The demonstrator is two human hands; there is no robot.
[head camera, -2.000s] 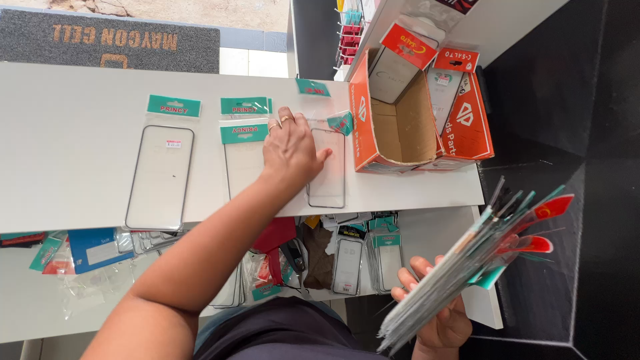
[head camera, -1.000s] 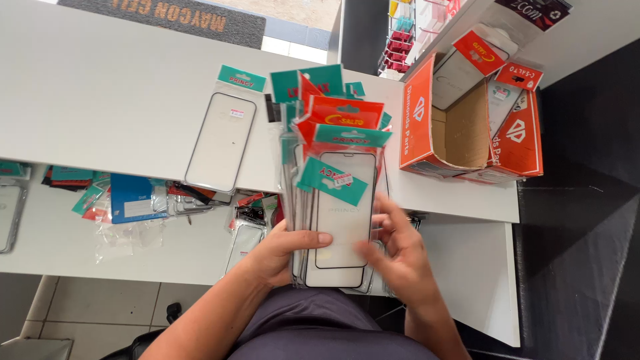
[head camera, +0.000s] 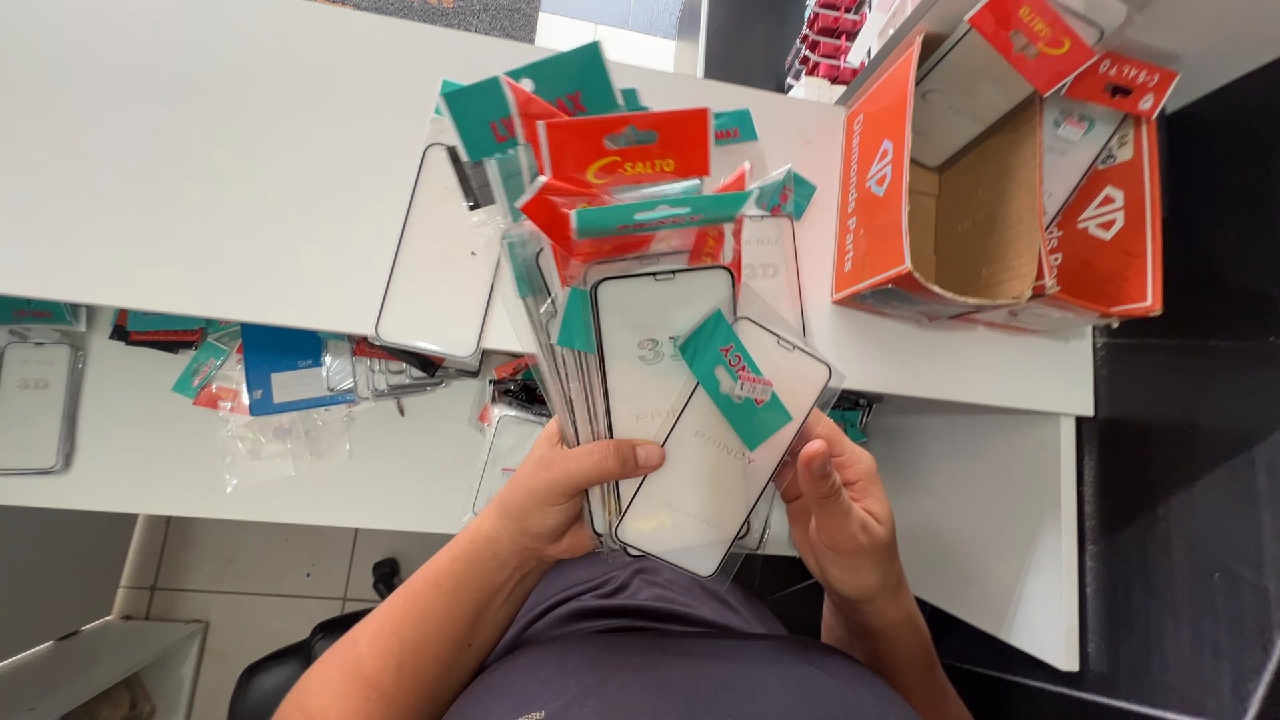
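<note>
My left hand (head camera: 575, 490) grips a thick stack of packaged phone screen protectors (head camera: 655, 380) with green and red header cards, its thumb across the front. On top, one clear-bagged protector (head camera: 715, 470) with a black rim lies tilted to the right, its green card folded over and bearing a price sticker. My right hand (head camera: 840, 500) is at the stack's right side, thumb raised, fingertips against or behind the packs; whether they grip anything is unclear. Behind the stack, another packaged protector (head camera: 440, 260) rests on the white counter.
At the right of the counter (head camera: 200, 150) stands an open orange and red cardboard box (head camera: 880, 190) with packaged protectors. A lower white shelf (head camera: 400, 500) holds more packs, a blue card (head camera: 297, 370) and loose clear bags. A black chair (head camera: 290, 650) is at the lower left.
Two seconds ago my left hand was on packs on the counter and my right held the stack. Now my left hand holds the stack upright before me, and the top pack has tilted right.
</note>
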